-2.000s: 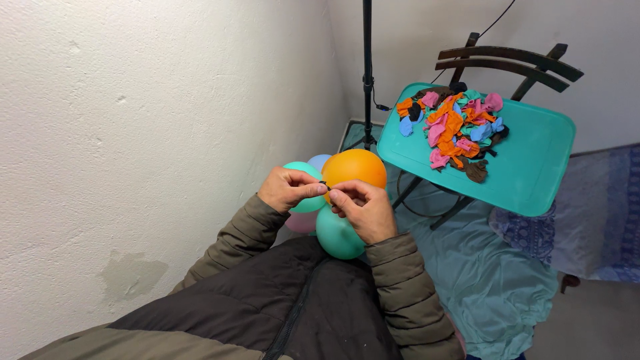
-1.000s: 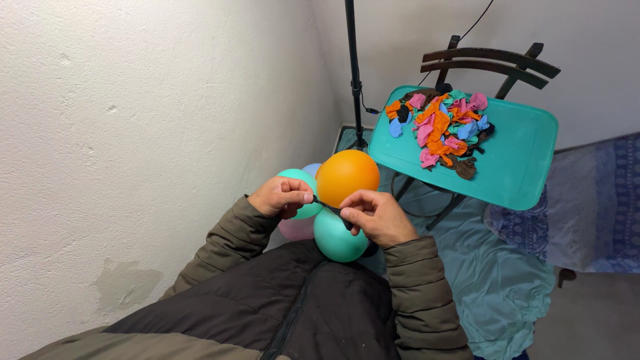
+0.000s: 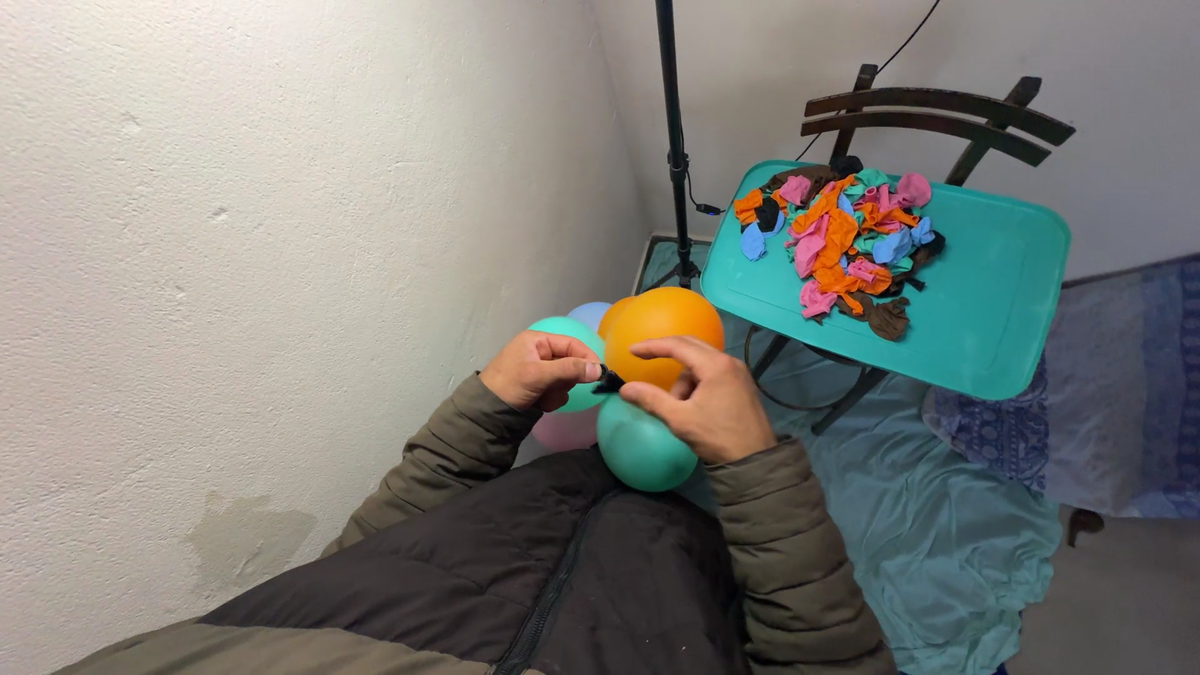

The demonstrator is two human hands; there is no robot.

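My left hand [image 3: 536, 371] pinches a small uninflated black balloon [image 3: 609, 381] between thumb and fingertips. Just right of it, my right hand [image 3: 701, 394] has its thumb and index finger spread, the thumb close to the balloon's free end; whether it touches is unclear. Behind and below the hands are inflated balloons: an orange balloon [image 3: 673, 323], a teal balloon [image 3: 647, 445], a mint-green balloon [image 3: 569, 328], a pink balloon [image 3: 566, 430] and a light blue balloon [image 3: 591, 314]. A second orange one is partly hidden behind the first.
A teal plastic lid [image 3: 994, 281] on a wooden folding chair [image 3: 937, 101] holds a pile of uninflated balloons [image 3: 834, 239]. A black stand pole [image 3: 671, 122] rises behind the balloons. The rough white wall [image 3: 281, 234] is at left; teal cloth [image 3: 919, 525] lies under the chair.
Two seconds ago both hands pinched together at the fingertips. My right thumb and index finger have since spread apart, and more of the black balloon shows at my left fingertips.
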